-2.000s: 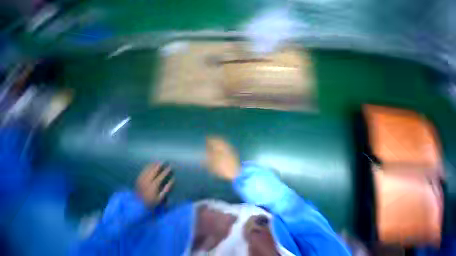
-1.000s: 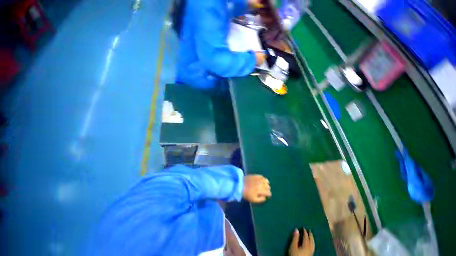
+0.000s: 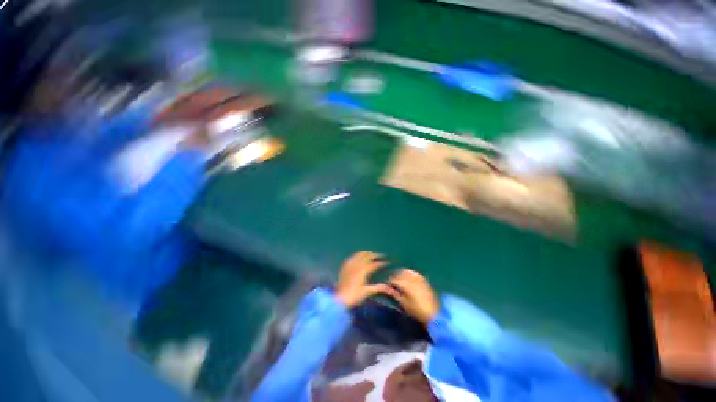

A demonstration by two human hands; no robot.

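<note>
The picture is strongly blurred. My left hand [image 3: 361, 278] and my right hand [image 3: 416, 294] are close together at the near edge of the green bench [image 3: 487, 275], in front of my body. Their fingertips nearly meet or touch. I cannot make out anything held between them. A black tray [image 3: 634, 314] with orange panels [image 3: 683, 310] lies at the far right, partly cut off by the edge. A tan cardboard pad [image 3: 440, 174] lies beyond my hands, with a small dark tool on it.
Another worker's blue sleeve [image 3: 169, 188] is at the left, near white and orange items [image 3: 255, 151]. A shiny clear bag [image 3: 328, 198] lies left of the cardboard. Crinkled clear plastic [image 3: 612, 129] and a blue item [image 3: 479, 78] are behind the pad.
The view has swung right, bringing the orange panels back into the picture. My hands, apart before, are now close together at the bench edge.
</note>
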